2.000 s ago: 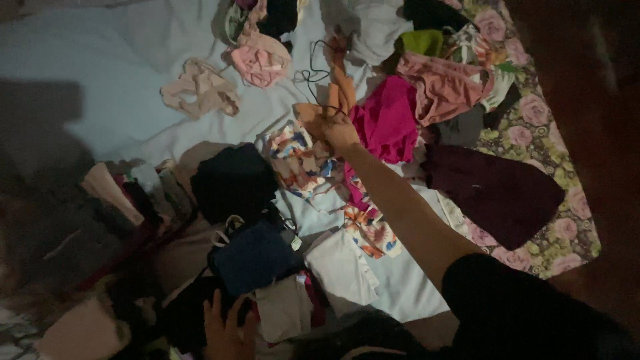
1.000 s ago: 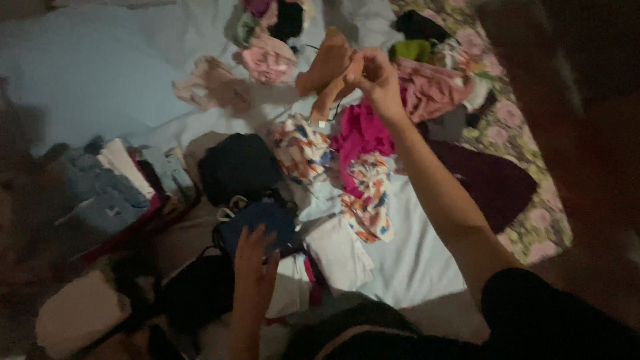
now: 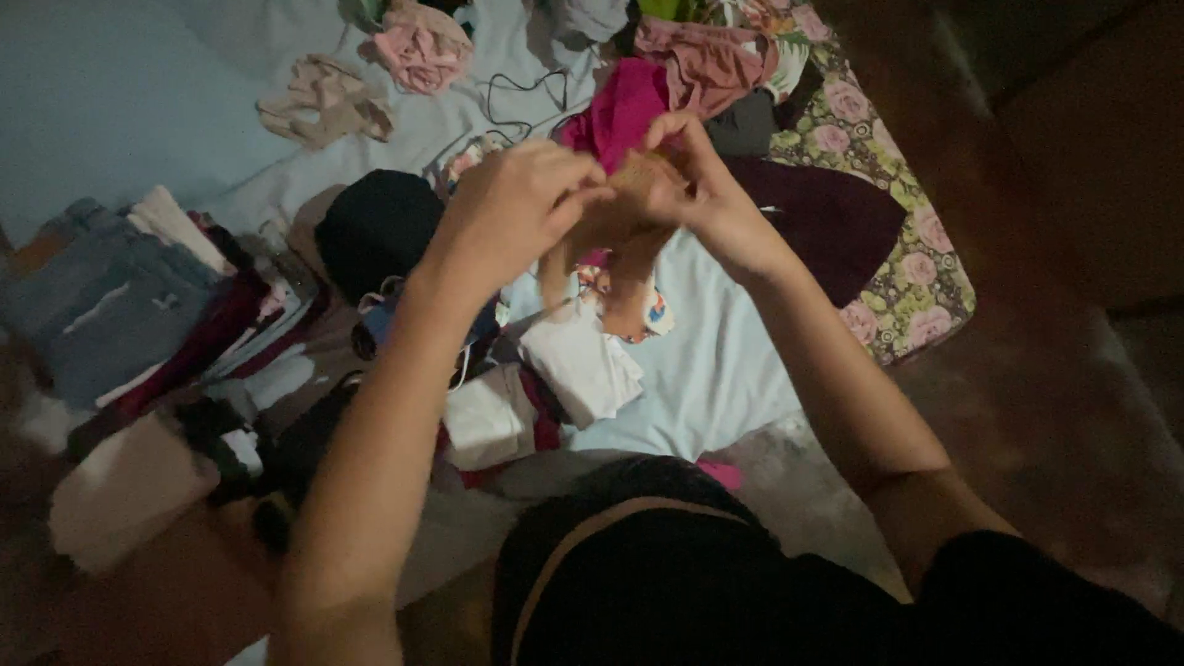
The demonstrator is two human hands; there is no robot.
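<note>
Both hands are raised over the bed, and between them hangs a brown-orange garment (image 3: 634, 236), blurred by motion. My left hand (image 3: 527, 203) pinches its left side between thumb and fingers. On its right side, my right hand (image 3: 698, 190) grips the cloth near the top edge. Just behind the hands lies a magenta garment (image 3: 624, 106). Below the hanging cloth are a folded white cloth (image 3: 583, 365) and part of a patterned garment (image 3: 659, 313). A black cord (image 3: 527, 92) lies on the sheet beyond my left hand.
A stack of folded clothes (image 3: 120, 287) lies at left, beside a dark rounded bundle (image 3: 379, 231). Beige (image 3: 324, 102) and pink garments (image 3: 425, 46) lie farther back. A dark maroon garment (image 3: 823, 222) rests near the floral mattress edge (image 3: 925, 268) at right.
My left hand has moved up from the folded dark blue cloth to the brown-orange garment. That garment, held by my right hand a second ago, now hangs between both hands, closer to my body.
</note>
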